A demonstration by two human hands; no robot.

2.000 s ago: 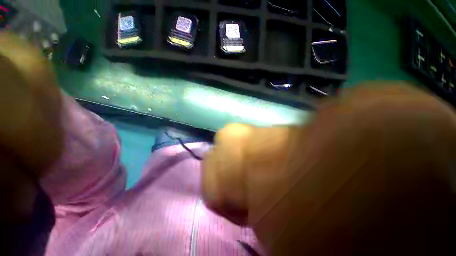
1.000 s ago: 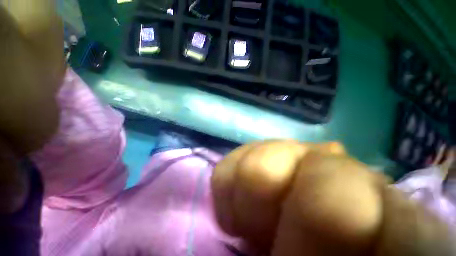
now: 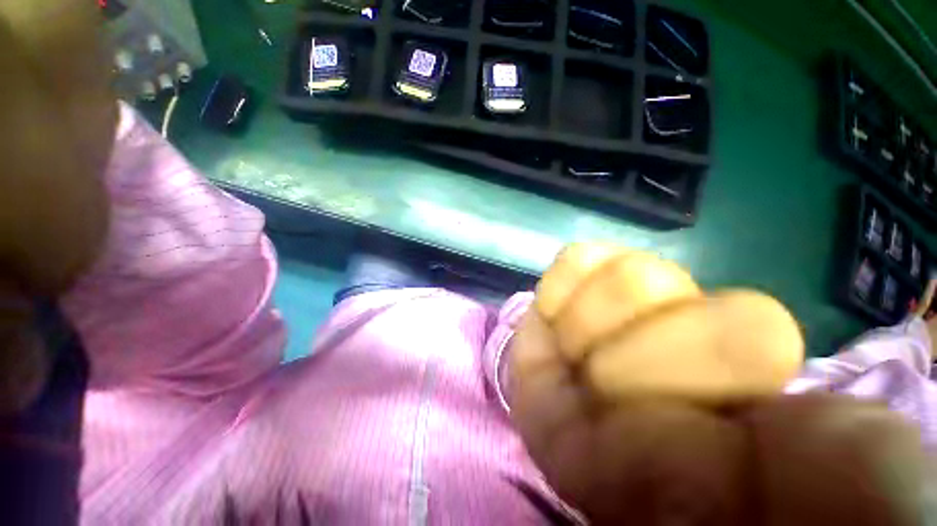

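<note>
A black foam tray [image 3: 411, 123] lies at the top centre, stacked on another tray. Its front row holds three watch units with lit code-like patterns: left [image 3: 327, 68], middle [image 3: 419, 72] and right [image 3: 504, 86]. The fourth pocket is empty, and the fifth holds a dark watch unit [image 3: 670, 111]. My right hand [image 3: 658, 349] is large and close at the lower right, below the tray, with fingers curled; its inside is hidden. My left hand [image 3: 51, 154] is a blurred shape cut off by the left edge; its fingers and anything in them cannot be made out.
A power supply [image 3: 154, 41] with knobs stands at the upper left, with a small black device [image 3: 225, 105] beside it. More dark trays lie at the far right, one upper [image 3: 858, 128] and one lower [image 3: 858, 272]. Another person's pale sleeve [image 3: 873, 354] shows below them.
My right hand shifts from further right and closer to the camera to a smaller, clearer curled shape. The view moves, bringing the power supply knobs and right-hand trays into clearer sight. The front-row watches stay put.
</note>
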